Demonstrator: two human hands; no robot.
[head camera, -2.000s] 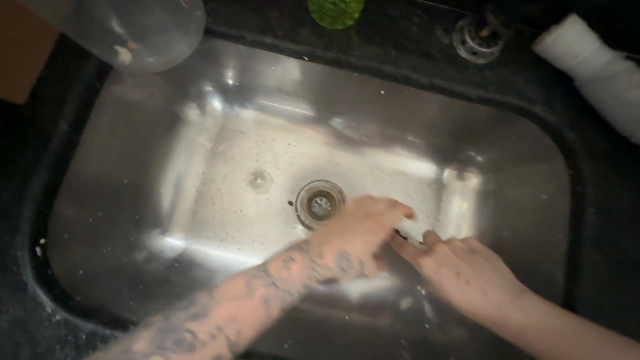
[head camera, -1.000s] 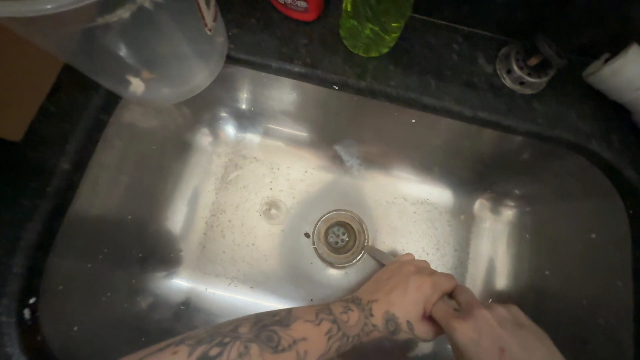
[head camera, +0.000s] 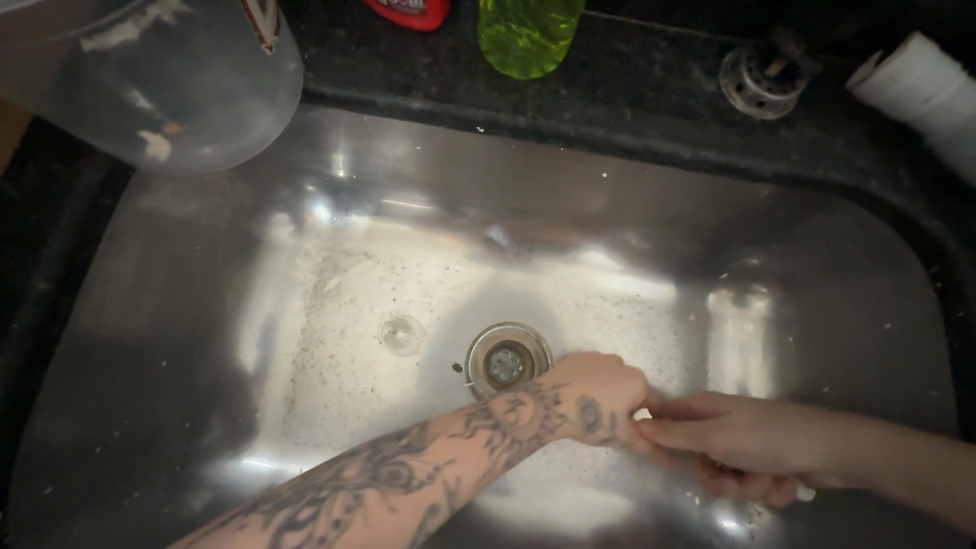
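My left hand (head camera: 602, 393), at the end of a tattooed forearm, is curled over the stainless steel sink (head camera: 366, 282), just right of the drain (head camera: 507, 366). Its fingers face away from view, so what it holds is hidden. My right hand (head camera: 736, 438) meets it from the right. A small white piece (head camera: 643, 414) shows at the right thumb and fingertips, where the two hands meet. Another small white piece (head camera: 804, 492) shows by the curled lower fingers of the right hand. Both hands are somewhat blurred.
A clear plastic container (head camera: 221, 99) with scraps inside overhangs the sink's back left corner. Along the dark counter (head camera: 648, 99) behind stand a red container (head camera: 415, 11), a green bottle (head camera: 530, 34), a metal sink strainer (head camera: 762, 80) and a white roll (head camera: 915, 91).
One second ago a thin grey tool end stuck out of my left hand toward the drain; it is out of sight now. The hands remain together at the right of the drain.
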